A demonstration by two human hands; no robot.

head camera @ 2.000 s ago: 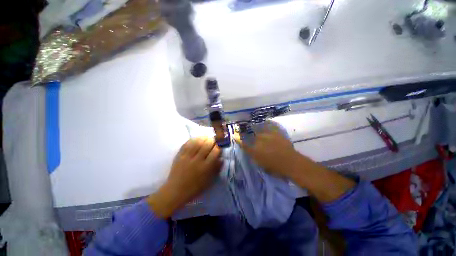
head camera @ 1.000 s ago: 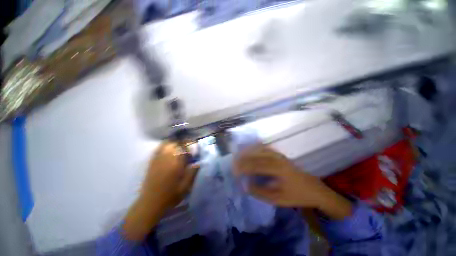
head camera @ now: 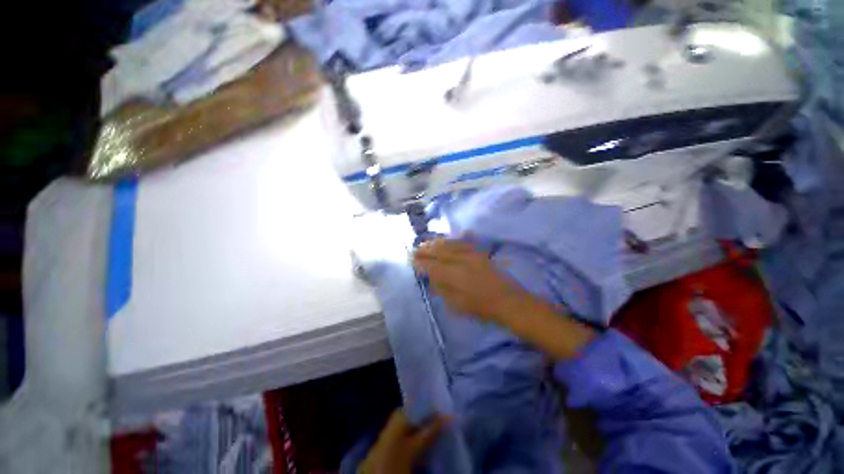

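Observation:
A light blue garment piece lies right of the needle area and hangs over the table's front edge. A flatter light blue strip runs from the needle area down over the edge. My right hand presses on the cloth with its fingertips just in front of the presser foot. My left hand is low at the bottom edge, partly cut off, with the strip's lower part at its fingers. The white sewing machine head stands behind. The fingers are slightly blurred.
Blue tape marks the table's left side, beside pale cloth. A brown shiny packet lies at the back left. Blue cloth is heaped behind the machine. A red bag is below right. Dark and red snips are partly covered.
My left hand has moved from beside the needle down to the bottom edge. The garment now spreads right of the needle, and the flat strip shows. The camera view has shifted.

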